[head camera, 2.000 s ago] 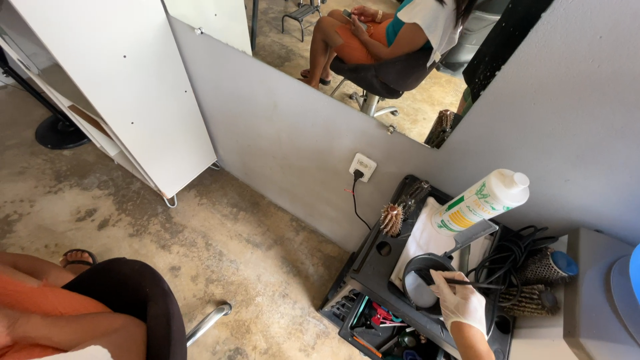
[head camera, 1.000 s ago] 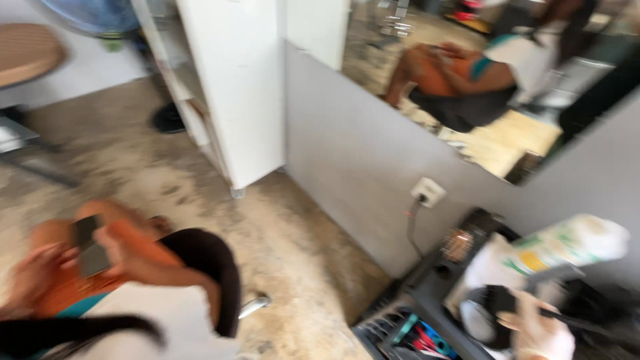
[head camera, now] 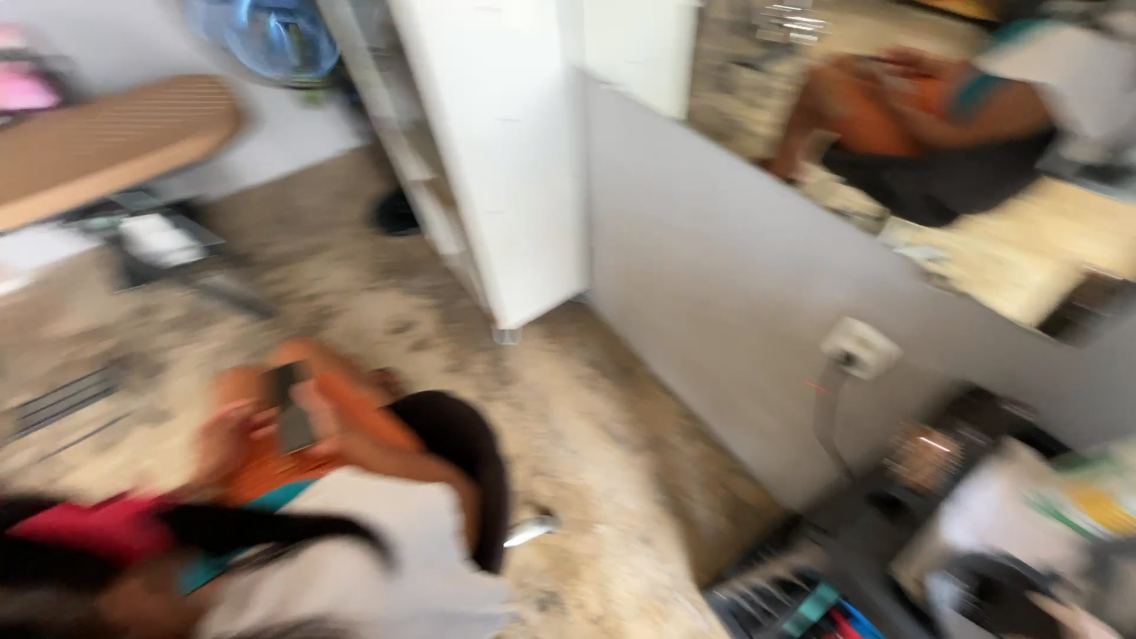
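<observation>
At the bottom right corner, only part of my right hand [head camera: 1069,614] shows, blurred, its fingers at a black tint brush [head camera: 998,590] over a bowl [head camera: 950,590] on the black trolley [head camera: 852,541]. Beside the bowl lie a white cloth or paper [head camera: 967,506] and a white bottle with a green and yellow label [head camera: 1087,501]. A round hairbrush [head camera: 925,457] rests at the trolley's back. My left hand is out of view. A seated person [head camera: 355,550] with a white cape over the shoulders holds a phone [head camera: 291,406]; something pink-red [head camera: 98,531] is by their dark hair.
The person's black chair [head camera: 461,461] stands left of the trolley. Behind are a white cabinet [head camera: 506,160], a grey wall [head camera: 701,293] with a socket [head camera: 859,348] and plugged cord, and a mirror [head camera: 985,231]. A brown padded board [head camera: 115,142] and a blue fan [head camera: 275,35] are at upper left.
The view has swung left, bringing the seated person's hair, cape and phone into sight. My right hand, earlier fully visible in a white glove at the bowl, is now mostly cut off.
</observation>
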